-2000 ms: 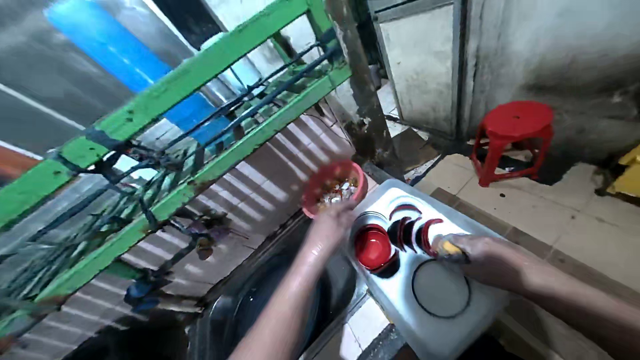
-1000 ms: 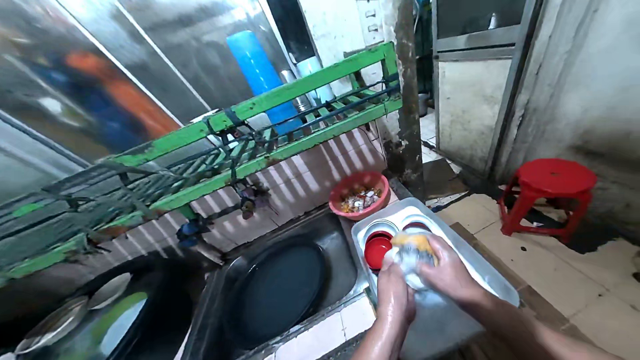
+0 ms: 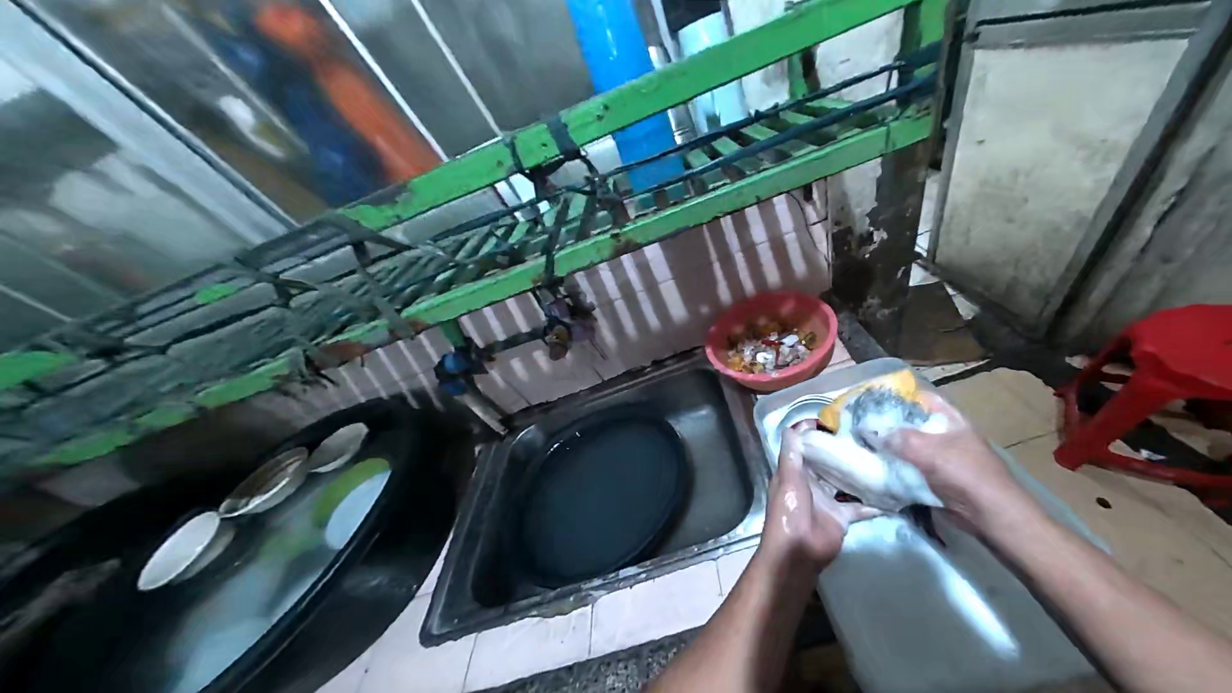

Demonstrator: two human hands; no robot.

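Observation:
Both hands meet over a metal tray at the right. My right hand is closed on a yellow and grey scrubbing sponge covered in white suds. My left hand holds a small foam-covered item against the sponge; its shape is mostly hidden by suds and fingers, with a dark red edge showing. Behind the hands, a round metal rim shows in the tray's far left corner. A pink plastic basin with food scraps and bits of foil or plastic stands just beyond the tray.
Left of the tray, a steel sink holds a dark round basin. A large black tub with soapy water and several dishes is at the left. Above runs a green slatted rack, with taps beneath. A red plastic stool stands right.
Two seconds ago my left hand was by the pink basin and my right hand was over the tray with the sponge. Now both are together at the sponge, and more suds show. The view has swung right to left.

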